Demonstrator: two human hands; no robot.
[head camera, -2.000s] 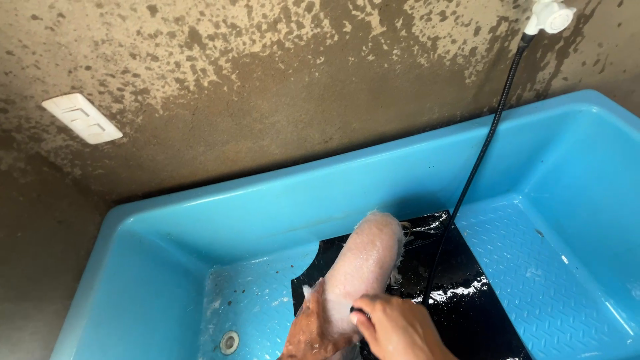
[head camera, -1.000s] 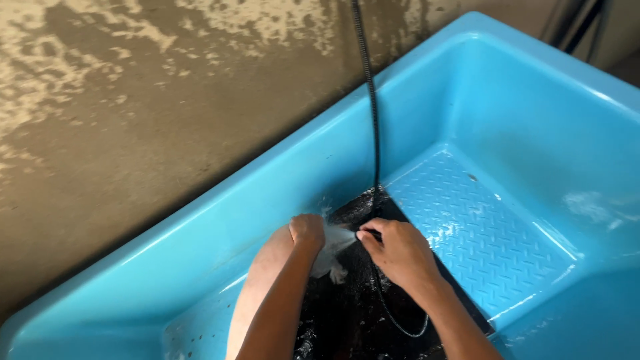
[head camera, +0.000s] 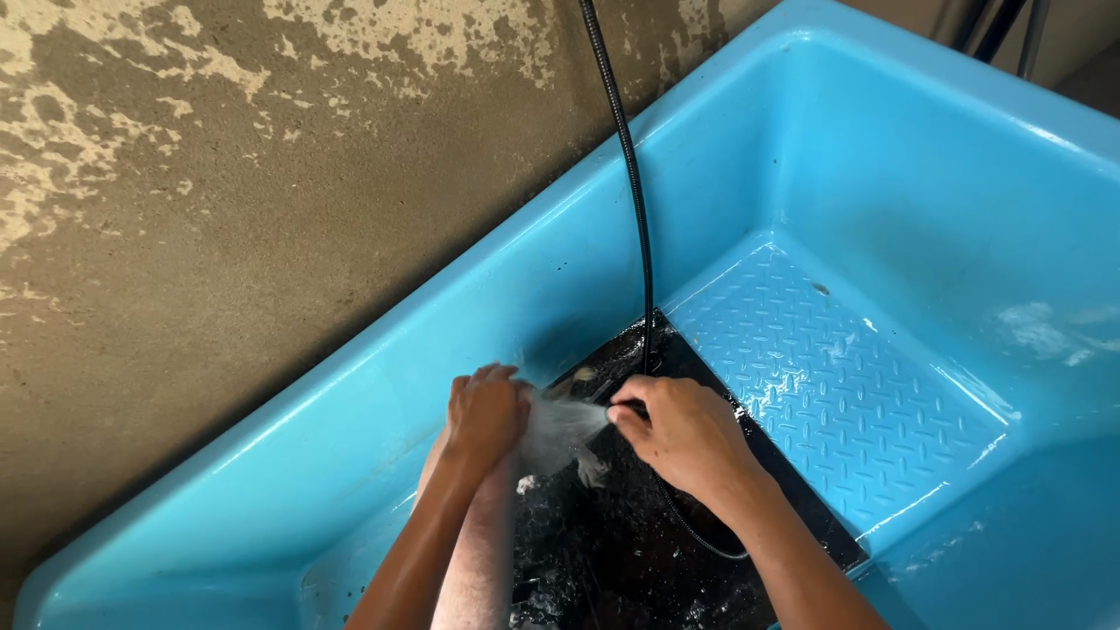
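A wet animal with pink skin and short pale hair, probably a small dog (head camera: 477, 556), stands in the blue plastic tub (head camera: 534, 302). My left hand (head camera: 486, 418) rests over its front end, fingers bent against it; the head is hidden by hand and spray. Pale paws (head camera: 591, 470) show beyond. My right hand (head camera: 678, 429) pinches the end of a black braided hose (head camera: 634, 175), and water (head camera: 556, 429) fans from it toward my left hand and the animal. The hose's tip is mostly covered by my fingers. Beneath lies a wet black mat (head camera: 630, 542).
The hose hangs down over the tub's far rim and loops below my right hand. Right of the mat is the tub's raised-pattern floor (head camera: 831, 394), wet with a small dark bit (head camera: 820, 288). A stained wall (head camera: 262, 227) stands behind; dark pipes (head camera: 997, 31) show top right.
The view has swung to the right. My left hand has moved from beside the animal's body to its front end. Water now sprays from the hose in my right hand, as one second ago.
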